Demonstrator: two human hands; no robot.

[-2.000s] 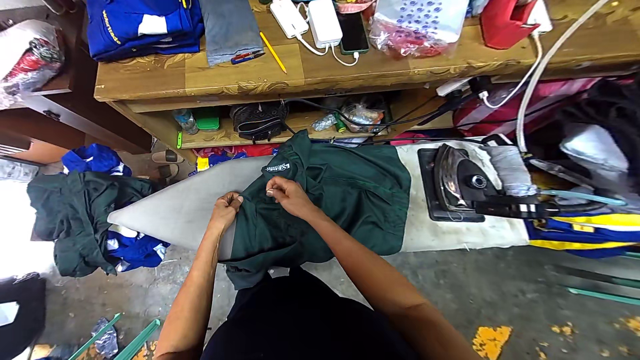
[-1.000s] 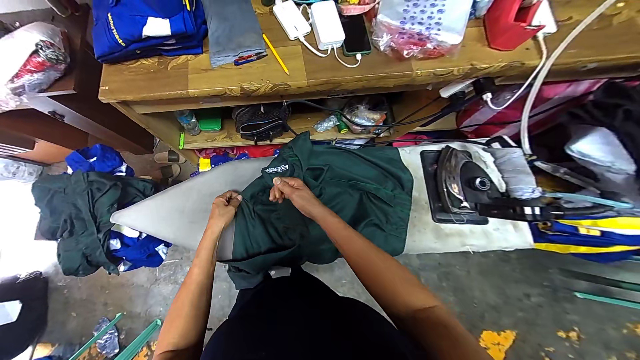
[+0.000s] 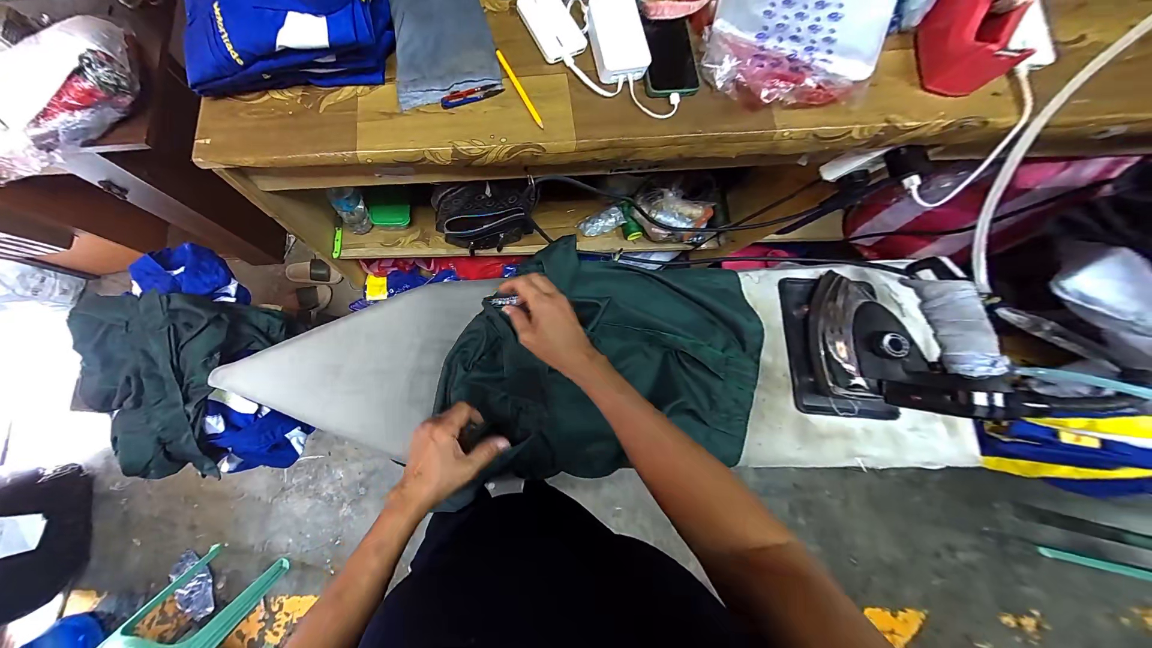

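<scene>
A dark green garment (image 3: 666,351) lies rumpled across the middle of the grey ironing board (image 3: 360,360). At its near left edge is my left hand (image 3: 445,454), thumb and fingers apart around a dark fold; whether it grips the cloth is unclear. My right hand (image 3: 544,324) touches the upper left part of the garment, beside a small patch with light lettering, its fingers bent over the cloth; a firm grip cannot be made out. To the right of the garment, a steam iron (image 3: 841,342) rests on a black pad on the board.
Behind the board stands a wooden table (image 3: 468,121) bearing folded blue clothes (image 3: 288,45), a yellow pencil (image 3: 519,88), a phone (image 3: 670,58) and white chargers. More green clothing (image 3: 162,369) lies past the board's pointed end. A pale hose (image 3: 1017,153) and cables run at right.
My left hand has moved toward my body, and my right hand has moved slightly left and away from me. The garment's left part, flatter over the board before, is now bunched up.
</scene>
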